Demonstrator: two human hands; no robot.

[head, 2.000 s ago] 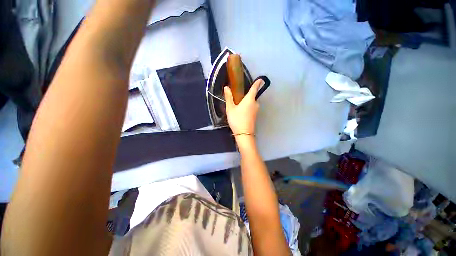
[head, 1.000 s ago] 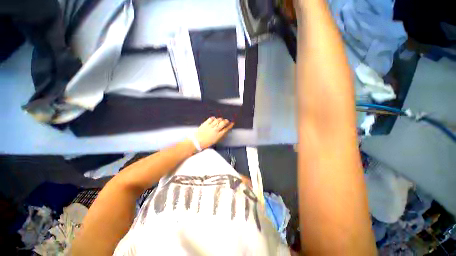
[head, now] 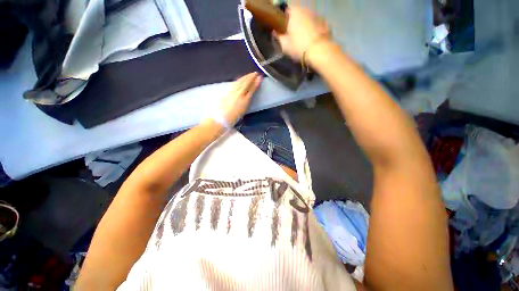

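Note:
A dark garment piece with a long dark band [head: 165, 74] lies along the near part of the pale blue-grey table. The steam iron [head: 272, 54] stands over the band's right end, its pale-rimmed plate reaching near the table edge. My right hand [head: 301, 35] is closed on its brown handle. My left hand [head: 240, 98] lies at the band's lower edge, just left of the iron, fingers extended and together; whether the fingertips pinch the cloth is unclear. Pale interlining [head: 134, 25] and a dark rectangle [head: 213, 18] show above the band, partly cut off by the frame.
The table edge [head: 136, 136] runs below the work. Dark folded cloth [head: 48, 57] lies at the left end. Light blue cloth [head: 344, 230] and a pale bag [head: 484, 167] lie below the table at the right. A grey surface [head: 495, 79] is at the far right.
The iron and my right hand have come down from the top of the picture to the band's right end. My left hand stays by the band's lower edge. The view has shifted.

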